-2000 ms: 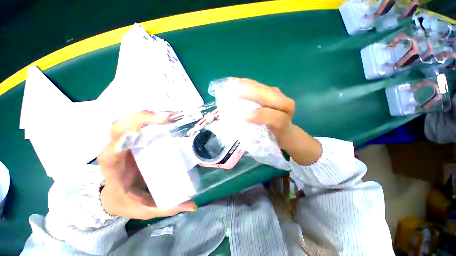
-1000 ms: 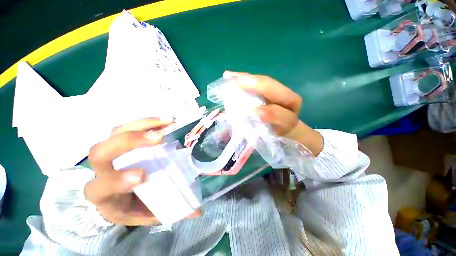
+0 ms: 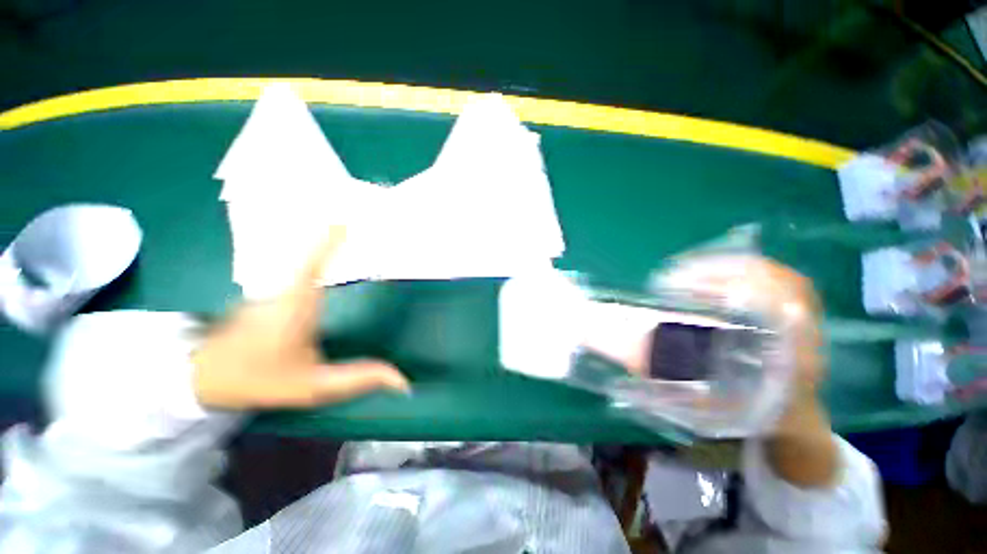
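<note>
My right hand [image 3: 795,335] holds the far end of a clear display box [image 3: 617,379] with crumpled clear plastic [image 3: 725,271] around it. The box has a white base [image 3: 538,325] at its left end, and a dark square watch face [image 3: 682,352] shows inside. The box is tilted and blurred. My left hand [image 3: 284,352] is open and empty, thumb and fingers apart, in front of a notched stack of white sleeve blanks [image 3: 384,233]; its fingertips overlap the stack's lower left edge. Whether they touch it I cannot tell.
A curled white formed sleeve [image 3: 76,254] stands at the far left. Several clear boxes with pink watches [image 3: 920,279] lie at the right bench end. The yellow edge strip [image 3: 671,124] runs along the far side of the green bench [image 3: 649,184].
My left hand has let go of the box and moved left, opening. My right hand has carried the box to the right. The view has turned, showing more of the curled sleeve.
</note>
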